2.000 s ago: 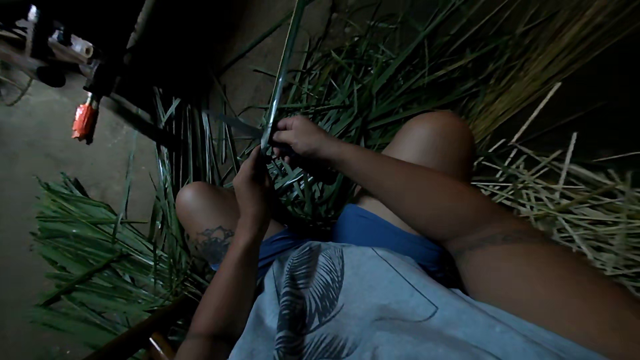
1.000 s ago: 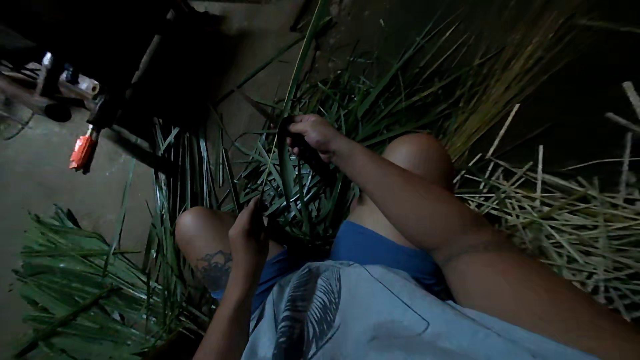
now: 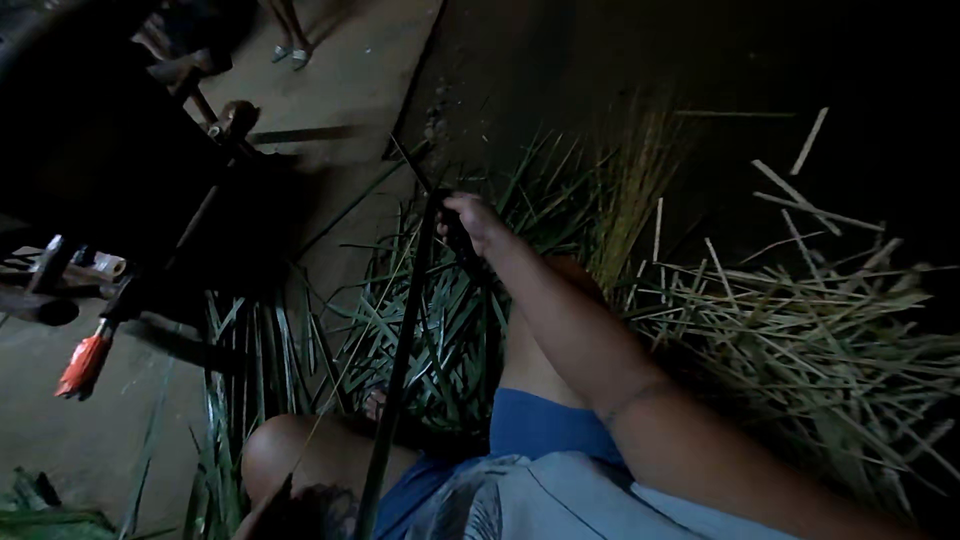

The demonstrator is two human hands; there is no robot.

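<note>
My right hand [image 3: 469, 217] is closed on the upper end of a long dark leaf strip [image 3: 405, 337], which runs down past my lap. A dark, pointed, blade-like thing [image 3: 410, 163] juts up and left from the same hand; I cannot tell whether it is a knife. Low at the left, beside my tattooed thigh, my left hand [image 3: 274, 514] is dim and partly cut off by the frame. From it a thin pale leaf rib [image 3: 352, 352] stretches up toward my right hand. Cut green leaf strips [image 3: 442, 337] lie heaped between my legs.
Pale stripped stalks [image 3: 765, 315] lie piled at the right, near a bundle of thin yellowish ribs [image 3: 637, 187]. More green leaves [image 3: 56, 521] lie lower left. A dark wooden frame stands at left, with an orange-wrapped end [image 3: 82, 366]. A person's sandalled feet [image 3: 292, 56] show at the top.
My hands, together two seconds ago, have moved apart, the left one down toward the lower edge. The long strip, earlier pointing up from them, now runs downward. The view has shifted.
</note>
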